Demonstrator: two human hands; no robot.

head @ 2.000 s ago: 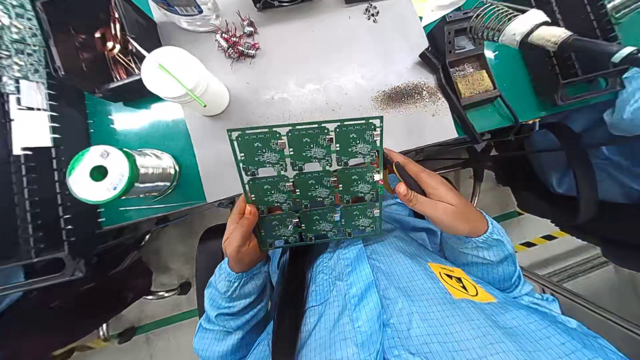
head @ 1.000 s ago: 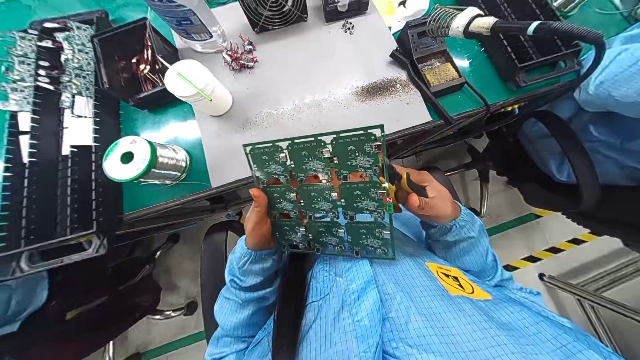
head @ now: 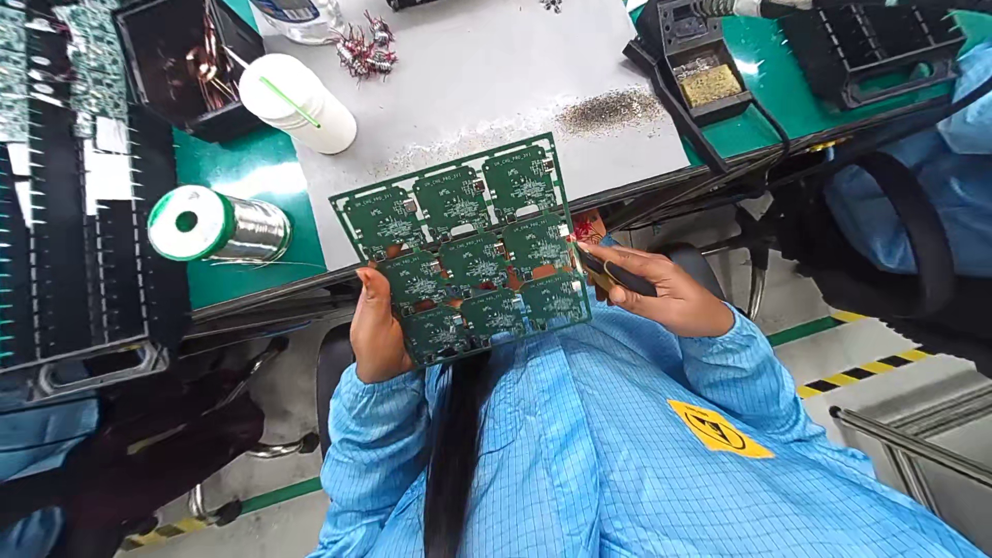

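A green panel of several joined printed circuit boards [head: 473, 260] is held up, tilted, over the table's front edge. My left hand [head: 377, 329] grips its lower left edge, the thumb showing beside the rim and the fingers hidden behind. On the other side my right hand [head: 666, 291] holds a black-handled hand tool [head: 620, 275], its tip close to the panel's right edge. The tool looks like tweezers or small cutters; which one I cannot tell. Something red shows behind the panel near that tip.
On the grey mat [head: 480, 62] stand a white bottle [head: 298, 105] and a bundle of red-wired parts [head: 366, 50], near scattered metal clippings [head: 610, 111]. A solder spool [head: 219, 225] lies left, beside a black bin [head: 186, 66]. A soldering-iron stand with sponge [head: 707, 84] and black racks [head: 868, 50] are at right.
The panel has turned, its right side now higher than its left. Both hands still hold on at its two sides, the tool staying by the right edge.
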